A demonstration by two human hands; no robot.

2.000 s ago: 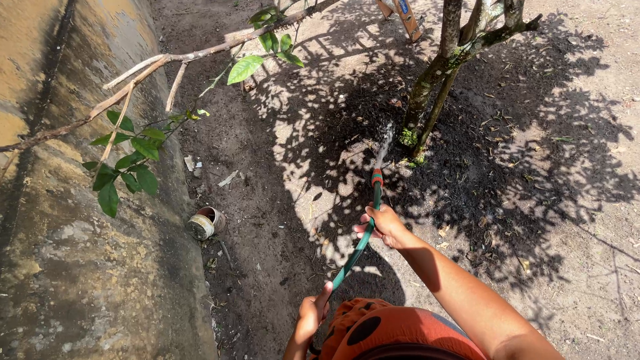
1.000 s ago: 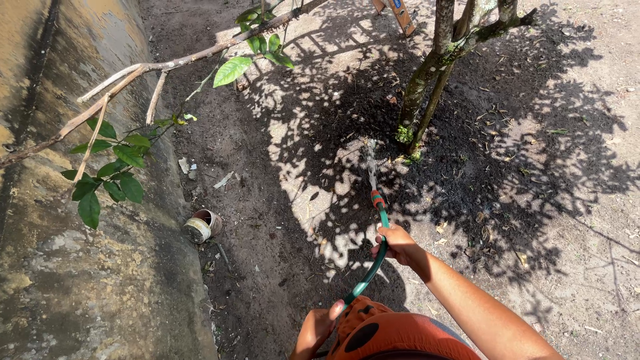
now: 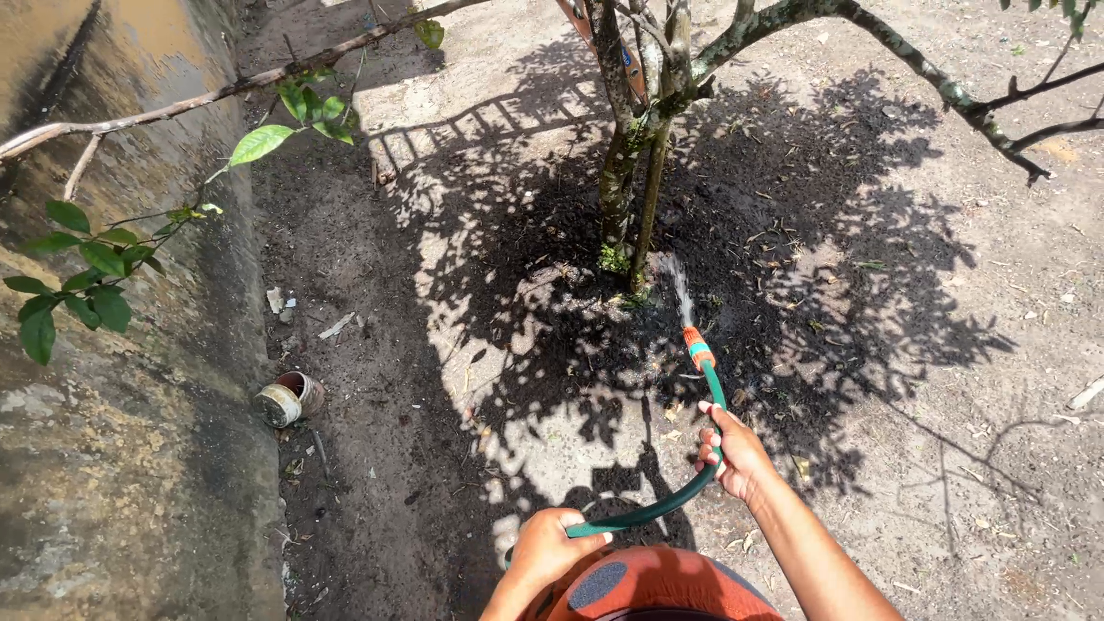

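Note:
A green garden hose [image 3: 649, 512] bends between my two hands and ends in an orange nozzle [image 3: 699, 349], from which a stream of water [image 3: 680, 289] lands on dark, wet soil just right of the trunk's base. My right hand [image 3: 730, 451] grips the hose a short way behind the nozzle, with the thumb pointing along it. Lower and to the left, close to my body, my left hand [image 3: 555, 545] is closed around the hose. The small tree [image 3: 617, 185] has several thin stems rising from the wet patch.
A stained wall [image 3: 147, 414] runs along the left. Beside its foot lies a tipped-over small bucket [image 3: 302, 395]. A leafy branch [image 3: 198, 99] crosses the upper left, and a lichen-spotted limb [image 3: 914, 60] reaches to the right. Part of a ladder [image 3: 632, 73] shows behind the trunk.
My right hand and the nozzle have moved right relative to the trunk, and the water now lands at the right of its base instead of the left. The hose between my hands is bent more.

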